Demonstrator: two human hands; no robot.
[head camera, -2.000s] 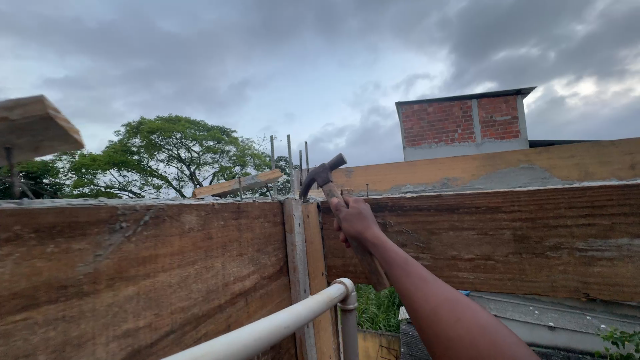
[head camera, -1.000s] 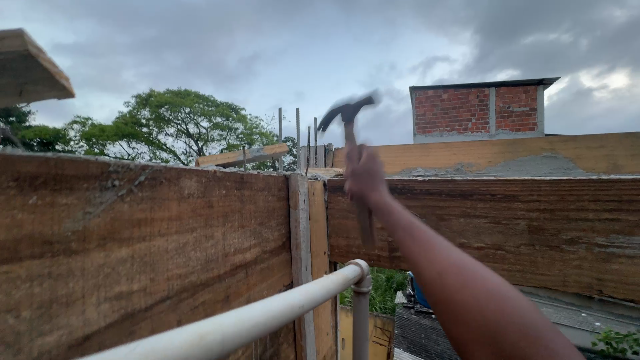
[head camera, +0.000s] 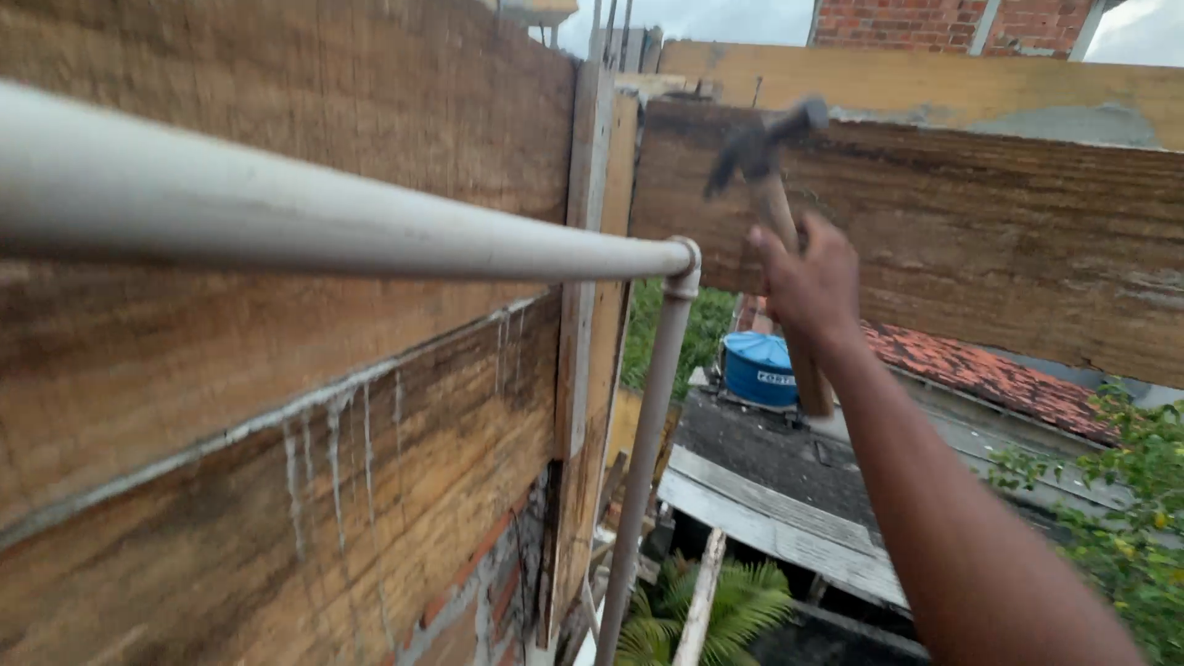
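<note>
My right hand (head camera: 814, 282) is closed round the wooden handle of a claw hammer (head camera: 763, 153), whose steel head points up, claw to the left. Behind the hammer runs a horizontal wooden formwork board (head camera: 980, 231). To its left, upright wooden battens (head camera: 592, 324) stand at the corner where that board meets the large left formwork boards (head camera: 277, 102). The hammer is raised and touches nothing that I can make out. My left hand is out of the picture.
A white plastic pipe (head camera: 388, 222) crosses close in front and meets a vertical pipe (head camera: 647, 444) at an elbow. Far below lie a blue water tank (head camera: 758, 368), roof sheets (head camera: 786, 509) and palm leaves (head camera: 731, 610). Exposed brickwork (head camera: 462, 610) shows under the left boards.
The view has tilted well down, bringing the roofs below into sight. The hammer stays in my right hand; its head, above the boards' top edge before, now shows in front of the right board.
</note>
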